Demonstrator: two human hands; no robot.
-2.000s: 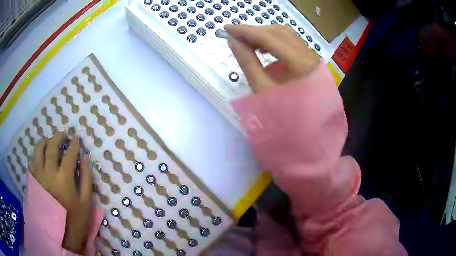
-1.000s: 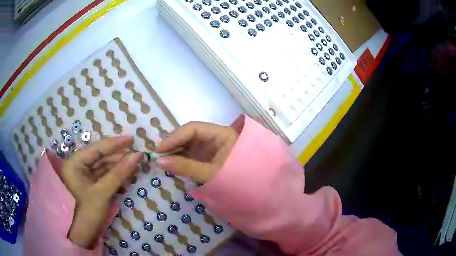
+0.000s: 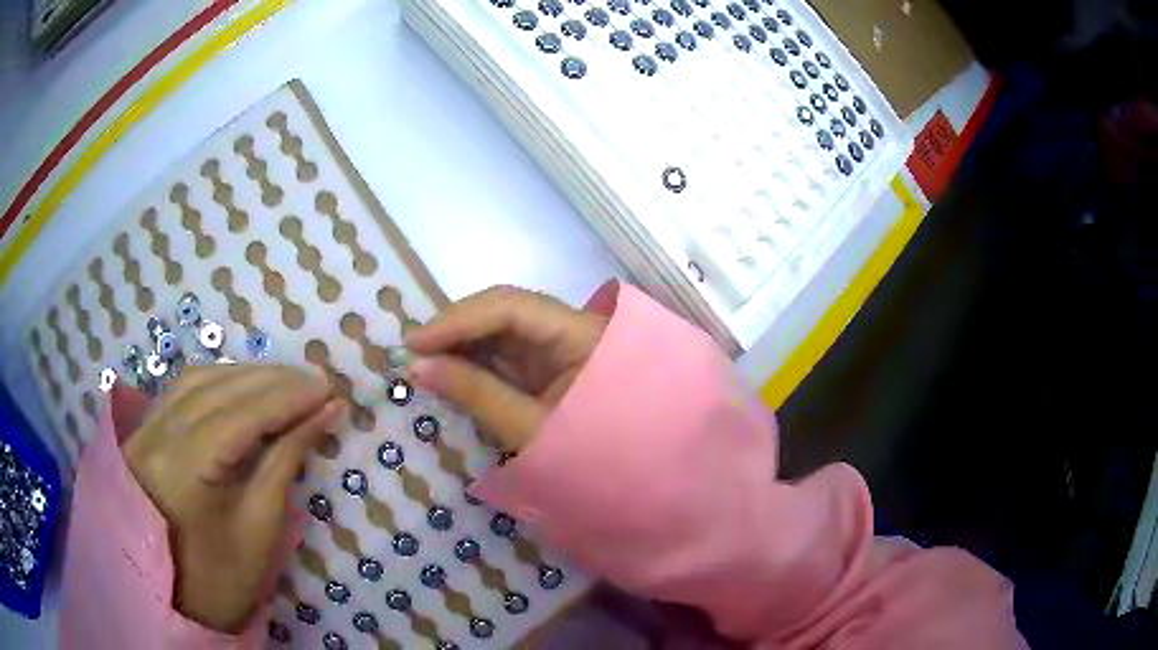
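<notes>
The slotted holding tray [image 3: 359, 216] lies tilted nearest me, with dumbbell-shaped cutouts and round metal parts [image 3: 391, 455] seated in its lower rows. Loose metal washers [image 3: 211, 335] lie piled on its left part. My right hand [image 3: 508, 356] is over the tray, finger and thumb pinched on a small silver cylinder [image 3: 401, 359], partly hidden and blurred. Just below it a bright-centred part [image 3: 400, 391] sits on the tray. My left hand [image 3: 235, 464] is over the tray beside the washers, thumb and forefinger close together; whether they hold anything cannot be seen.
The white parts tray [image 3: 622, 165], partly filled with round parts, tops a white stack beyond the slotted tray. A blue parts bin [image 3: 28, 584] is at the left edge. A brown cardboard sheet [image 3: 908, 57] and red label [image 3: 937, 146] are at upper right. Yellow tape [image 3: 838, 318] edges the bench.
My right hand has come from the white tray to the slotted tray. My left hand has left the washer pile, met the right hand, then drawn slightly away. A bright-centred part now shows beneath the right fingertips.
</notes>
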